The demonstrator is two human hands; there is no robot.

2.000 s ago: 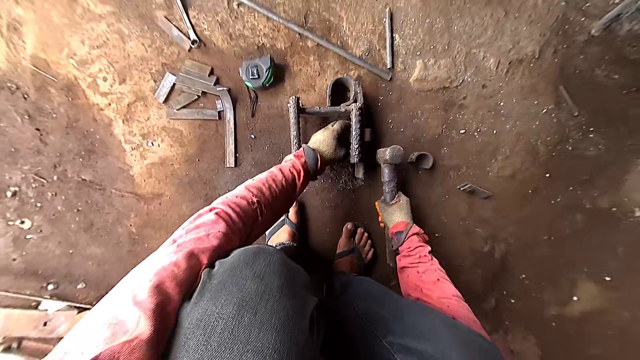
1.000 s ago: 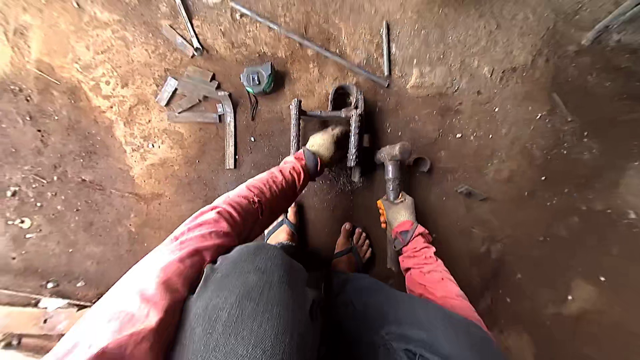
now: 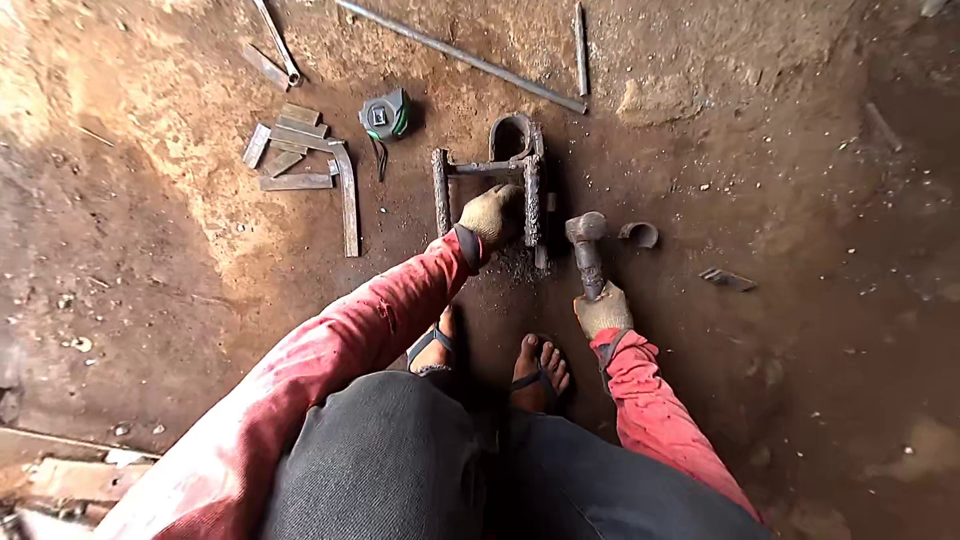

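A rough metal frame (image 3: pixel 532 199) with two upright bars, a crossbar and a curved ring piece at its top stands on the dirt floor in front of my feet. My gloved left hand (image 3: pixel 493 215) reaches between its bars, against the inner side of the right bar; its fingers are partly hidden, so its grip is unclear. To the right, my gloved right hand (image 3: pixel 604 311) is closed around the handle of a hammer (image 3: pixel 587 244), whose heavy head points away from me, beside the frame and not touching it. Dark flakes lie under the frame.
Flat metal strips (image 3: pixel 298 181) and a bent bar (image 3: pixel 348 202) lie at the left, near a tape measure (image 3: pixel 385 115) and a wrench (image 3: pixel 277 41). Beyond are a long metal rod (image 3: pixel 465 56) and a short rod (image 3: pixel 580 49). A curved metal piece (image 3: pixel 641 235) lies right of the hammer.
My left hand has shifted slightly on the frame. The hammer head has tilted a little to the left, still in my right hand.
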